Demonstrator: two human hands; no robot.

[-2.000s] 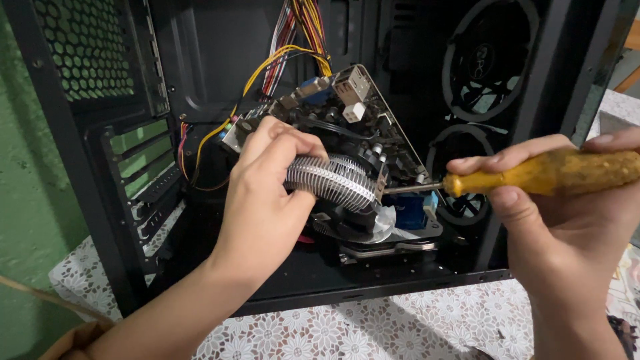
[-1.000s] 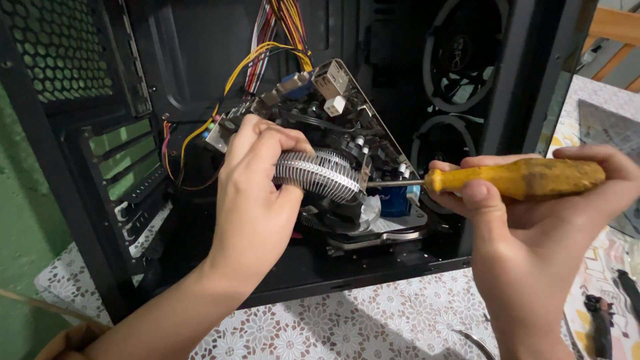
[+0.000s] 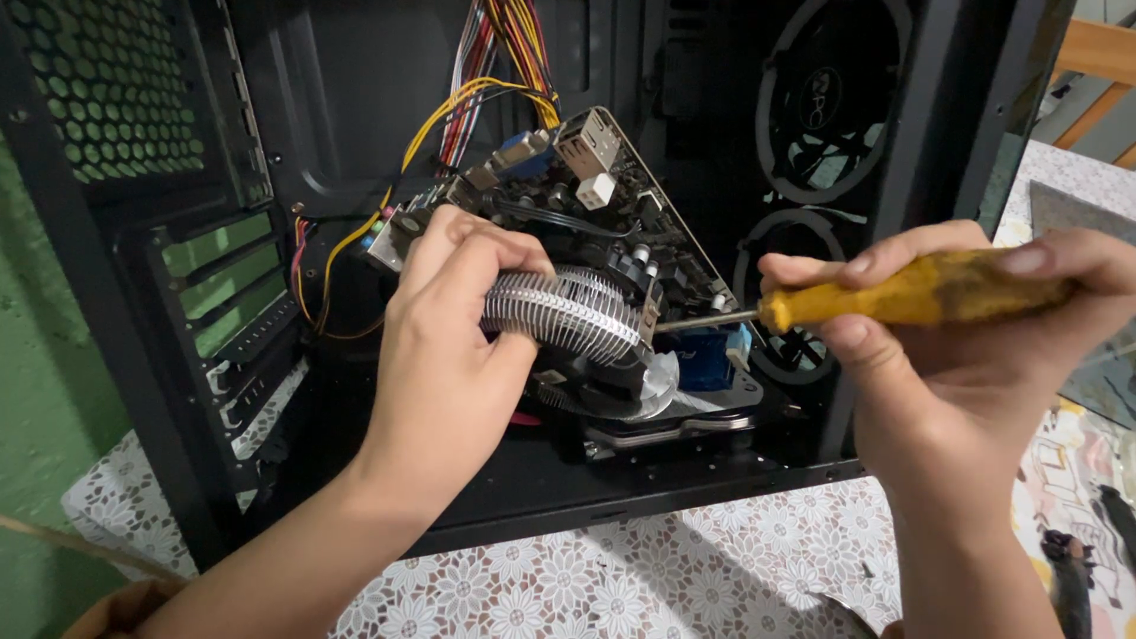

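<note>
My left hand (image 3: 461, 337) grips a round, finned metal CPU cooler heatsink (image 3: 568, 315) by its left side. In my right hand (image 3: 941, 355) is a screwdriver with a worn yellow handle (image 3: 905, 291). Its metal shaft points left, and the tip meets a small metal bracket (image 3: 650, 315) at the heatsink's right edge; the exact contact is hard to make out. A motherboard (image 3: 666, 240) stands tilted behind the heatsink, with ports along its upper left edge. Below the heatsink lies a hard drive (image 3: 683, 424), partly covered. All of these sit within a black computer case (image 3: 621, 515).
Yellow, red and black cables (image 3: 519, 53) hang behind the motherboard. Two round case fans (image 3: 834, 98) are at the right inside the case. A white lace tablecloth (image 3: 568, 586) lies under the case. Dark tools (image 3: 1069, 568) rest at the lower right, and a wooden chair (image 3: 1096, 62) stands beyond.
</note>
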